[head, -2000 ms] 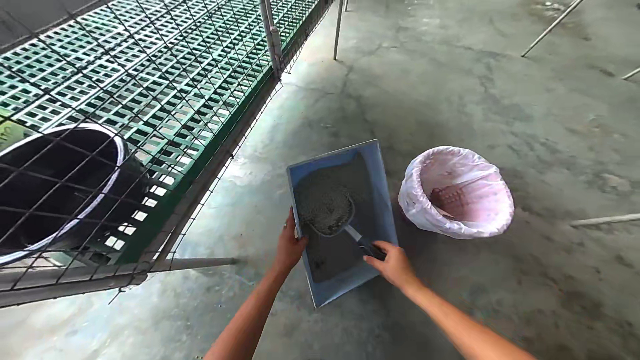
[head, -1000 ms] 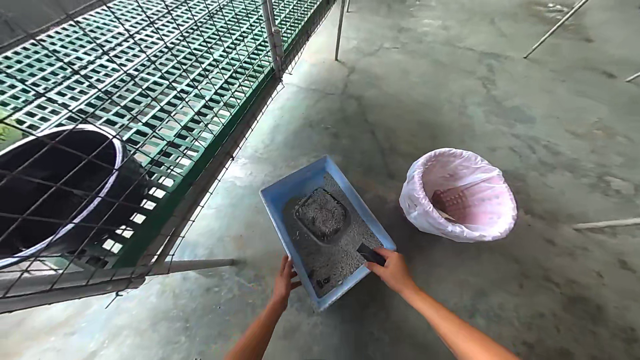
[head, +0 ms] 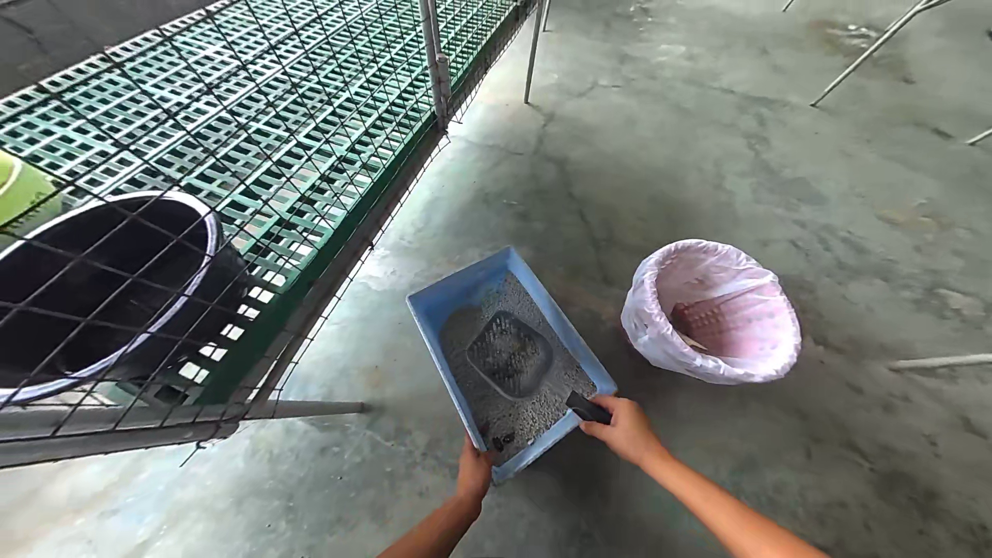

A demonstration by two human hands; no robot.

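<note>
A blue plastic litter tray [head: 559,324] holds grey granular litter [head: 533,418], with small dark clumps [head: 502,442] near its lower corner. My left hand [head: 473,471] grips the tray's lower left edge. The black handle of a slotted litter scoop [head: 511,353] is in my right hand [head: 621,428], over the tray's lower right rim. The scoop's head lies over the litter, with grains showing through its slots. Right of the tray stands a round basket lined with a whitish plastic bag [head: 659,341]; something brownish shows inside it.
A wire-mesh cage [head: 387,201] with a green slatted floor [head: 310,167] runs along the left. Behind its mesh are a black tub [head: 225,287] and a yellow-green ball [head: 23,194]. Thin metal poles [head: 860,58] reach the concrete floor [head: 666,155] at upper right.
The tray has turned on the floor since the oldest frame. The litter, earlier heaped at the tray's far end, is now spread along it, and the scoop's head has little left on it.
</note>
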